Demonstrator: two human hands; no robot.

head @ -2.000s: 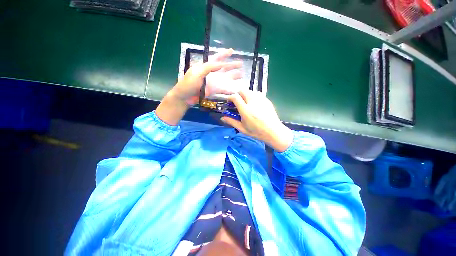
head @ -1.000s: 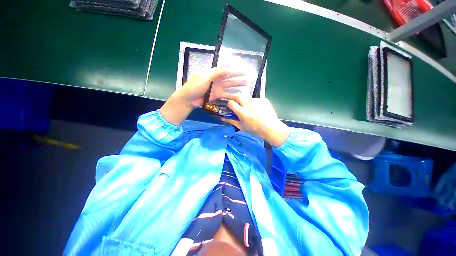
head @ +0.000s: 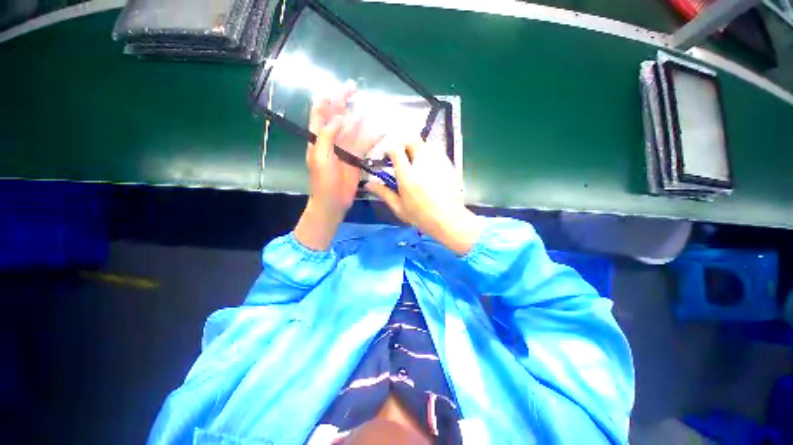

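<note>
A clear touch panel with a black border (head: pixel 348 54) is held up and tilted over the bench, its far end towards the upper left. My left hand (head: pixel 330 148) supports it from beneath, and its fingers show through the glass. My right hand (head: pixel 423 187) is at the panel's near edge, with the dark blue handle of a small hand tool (head: pixel 383 177) at its fingers. The tool's tip is too small to make out. Under the panel, another black-framed panel (head: pixel 449 130) lies on a whitish bubble sheet (head: pixel 458 158), mostly hidden by the hands and raised panel.
A panel stack (head: pixel 698 126) stands at the right of the green bench (head: pixel 556 113). A taller greyish stack (head: pixel 187 26) is at the upper left. A blue stool (head: pixel 729 282) and a whitish round seat (head: pixel 630 236) are beyond the front edge, at right.
The held panel has turned anticlockwise, its far end swinging to the left. My left hand is more upright beneath it. The view has shifted slightly, showing more of the left stack.
</note>
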